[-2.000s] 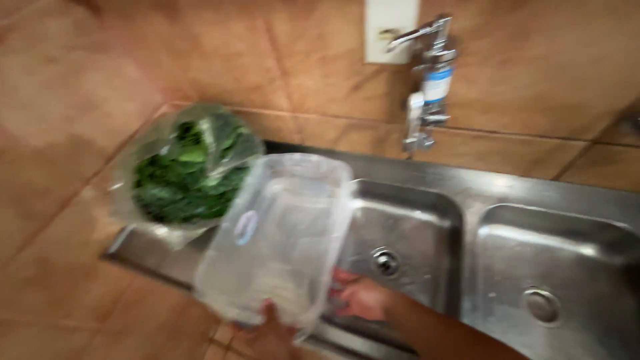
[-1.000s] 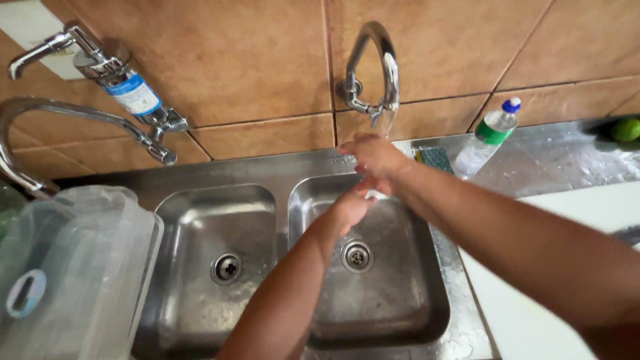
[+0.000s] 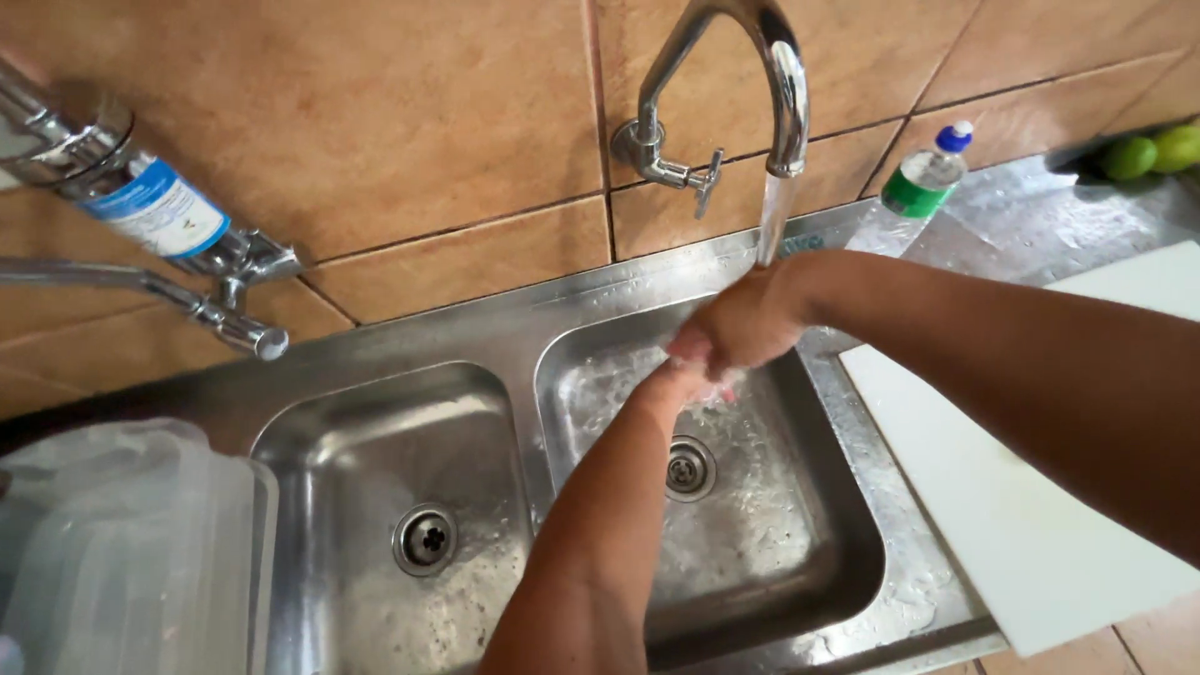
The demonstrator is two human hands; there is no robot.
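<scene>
Water runs from the curved chrome faucet (image 3: 787, 103) over my right hand (image 3: 755, 314), which lies across my left hand (image 3: 692, 370) above the right basin of the steel sink (image 3: 750, 553). The two hands touch each other, and no object shows in either. My left hand is mostly hidden under the right one, its fingers blurred in splashing water. The faucet's cross-shaped handle (image 3: 708, 183) is on the wall side, left of the stream.
A clear plastic bin (image 3: 141, 553) stands at the left beside the left basin (image 3: 375, 506). A white cutting board (image 3: 1022, 487) lies at the right. Behind it are a plastic bottle (image 3: 914, 197) and green limes (image 3: 1130, 157). A chrome fixture with a labelled filter (image 3: 159, 206) is on the wall.
Two seconds ago my hands were at the clear bin; now they are together under the right faucet. Water now pours in a fuller stream than one second ago. The view has swung right.
</scene>
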